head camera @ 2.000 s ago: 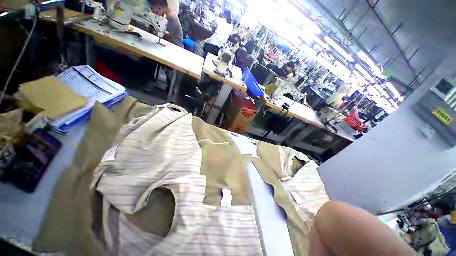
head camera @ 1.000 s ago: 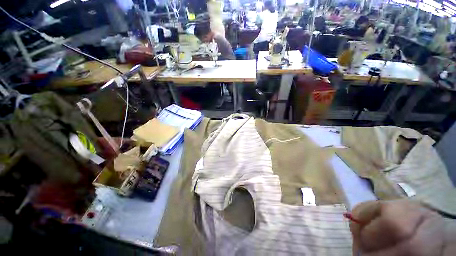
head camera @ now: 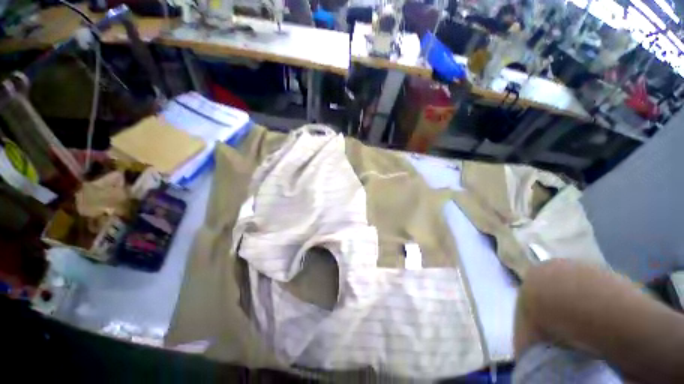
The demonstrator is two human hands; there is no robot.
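Note:
A khaki garment body (head camera: 202,300) lies spread over the table. Its cream lining (head camera: 300,202) with thin dark stripes is heaped on it, and a dark oval armhole opening (head camera: 316,279) shows in the lower part. A small white label (head camera: 412,256) stands out at the edge of the striped panel. My right hand (head camera: 577,307) is large and blurred at the lower right, in front of a second khaki garment (head camera: 487,196). I cannot make out its fingers or anything in them. A pale grey-white thing shows just below it. My left hand is not in view.
Printed papers (head camera: 196,124) with a tan pad (head camera: 156,144) lie at the table's upper left. A dark smartphone (head camera: 152,231) lies beside a small box of tan scraps (head camera: 101,206). A grey surface (head camera: 637,202) stands at the right. Sewing tables (head camera: 300,51) stand beyond.
The view has swung left, then partly back right. The hand, which showed a small red thing at its fingertips a second ago, now shows none. The garments lie much the same.

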